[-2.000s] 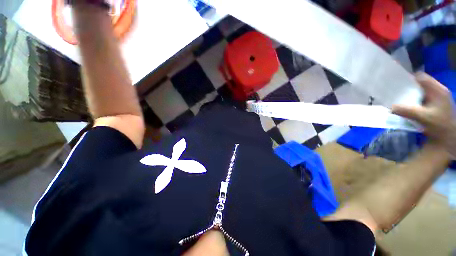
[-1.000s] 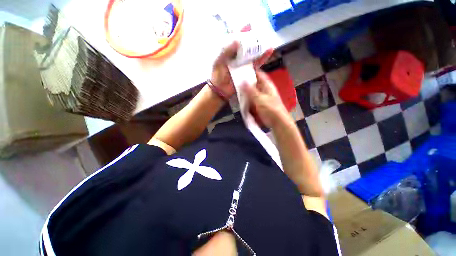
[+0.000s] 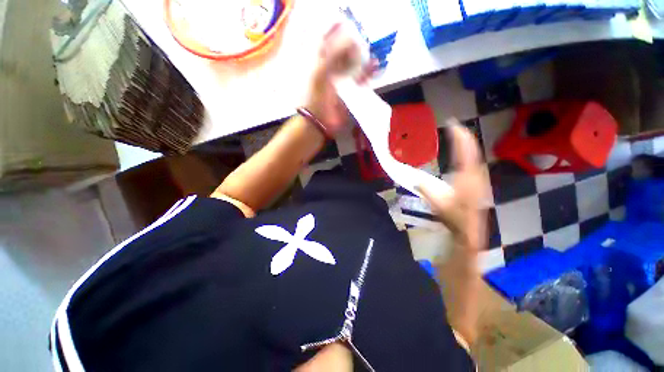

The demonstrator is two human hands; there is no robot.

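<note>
A white strip (image 3: 378,134), its print not readable, runs between my two hands over the floor just off the bench edge. My left hand (image 3: 338,73) is closed around its upper end, blurred, above the white bench. My right hand (image 3: 462,192) is at the strip's lower end, pinching it near the thumb, with its fingers spread and blurred. The orange basket (image 3: 218,54) with white contents stands on the bench to the left of my left hand.
A bundle of flat cartons (image 3: 156,94) stands on the bench (image 3: 291,94) at the left. Blue packs (image 3: 502,25) lie at the bench's far side. Red stools (image 3: 415,134) stand on the checkered floor. An open carton (image 3: 520,338) and blue crates (image 3: 604,254) are at the lower right.
The strip went from being stretched wide to being gathered between both hands at the bench. Since then my right hand has moved away, down and right, drawing it out.
</note>
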